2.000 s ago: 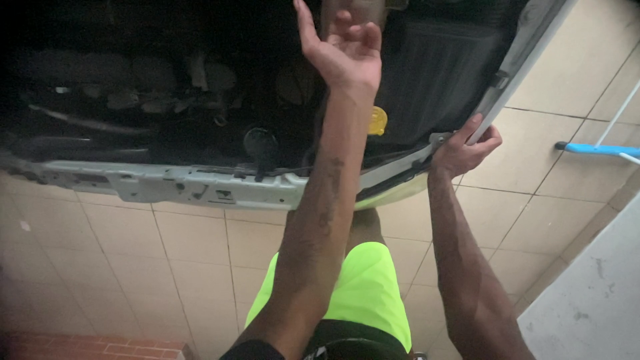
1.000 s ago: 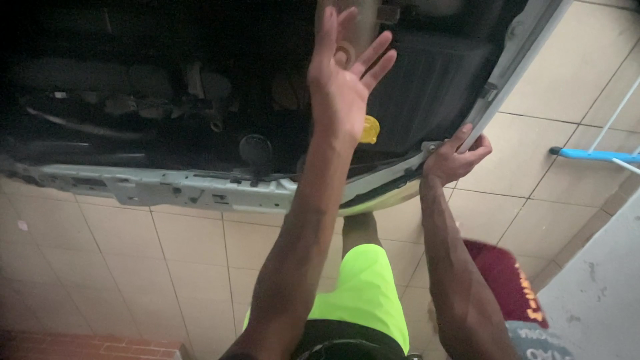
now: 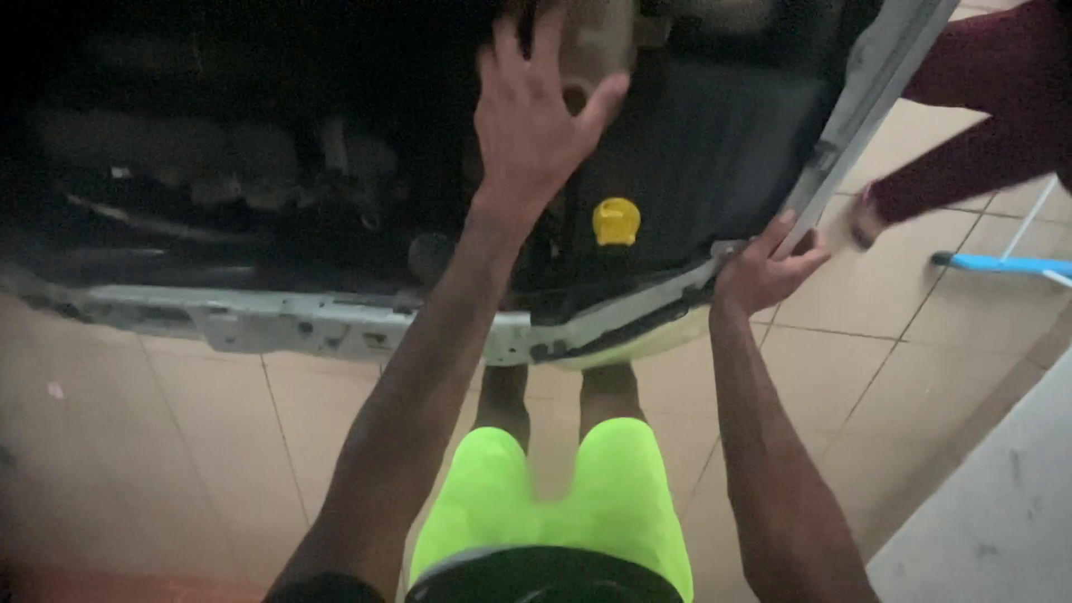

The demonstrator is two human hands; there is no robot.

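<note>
My left hand [image 3: 536,126] is over the dark engine bay of a car, palm down with fingers spread, beside a pale translucent reservoir [image 3: 599,42]. Whether its fingertips touch anything is unclear. My right hand [image 3: 766,268] rests at the corner of the car's metal fender edge [image 3: 871,109], its thumb and fingers on the rim. Between the hands, lower down, a yellow cap [image 3: 616,221] stands out. The front metal crossmember [image 3: 268,322] of the car runs along the near side, with a headlamp [image 3: 645,343] at its right end.
Beyond the fender, at the upper right, another person's leg [image 3: 963,167] in dark red trousers stands on the tiled floor [image 3: 846,360]. A blue bar of a rack or stand [image 3: 1005,264] is near it. A pale wall or panel [image 3: 997,494] fills the lower right corner.
My left hand has turned from palm up to palm down over the engine bay. My right hand has stayed at the fender corner. The other person has moved up along the right side.
</note>
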